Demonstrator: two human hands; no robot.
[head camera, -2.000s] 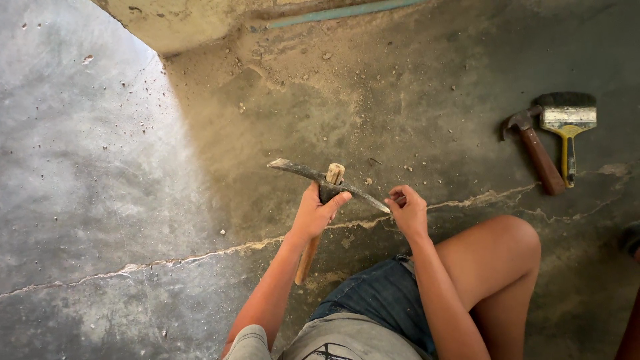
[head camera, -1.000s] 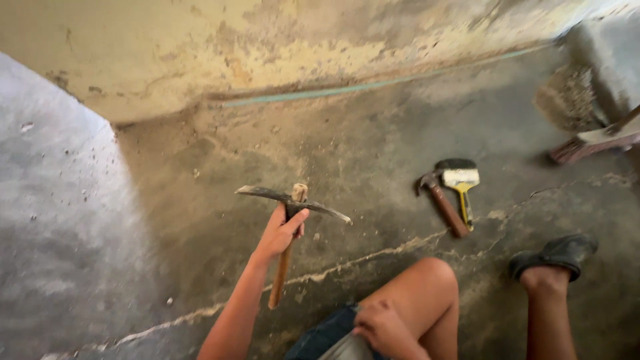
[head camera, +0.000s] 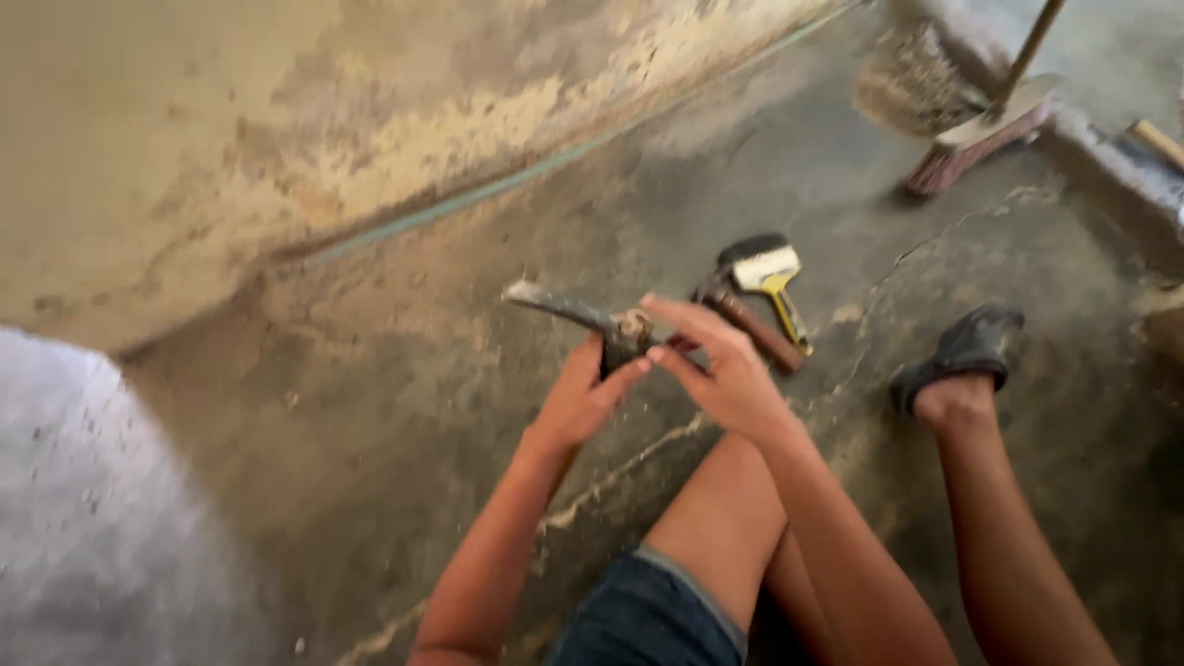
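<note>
A small pickaxe (head camera: 564, 306) with a dark metal head is in my left hand (head camera: 583, 393), which grips it just below the head; my forearm hides most of the wooden handle. My right hand (head camera: 721, 370) is at the right side of the head, thumb and fingers apart around that arm of it, covering its tip. Whether those fingers press on the metal cannot be made out. Beyond my right hand, a claw hammer (head camera: 760, 331) with a brown handle lies on the floor, against a wide brush (head camera: 766, 268) with a yellow handle.
A worn yellowish wall (head camera: 370, 120) runs along the far side, with a green pipe-like strip (head camera: 499, 185) at its foot. A broom (head camera: 985, 139) stands at the upper right near a pile of debris (head camera: 911, 83). My foot in a dark clog (head camera: 971, 347) rests on the cracked concrete floor.
My right hand was at the pickaxe's right tip, then down by my leg, and is now back at its head. My left hand has kept its hold. The view has swung toward the wall and broom.
</note>
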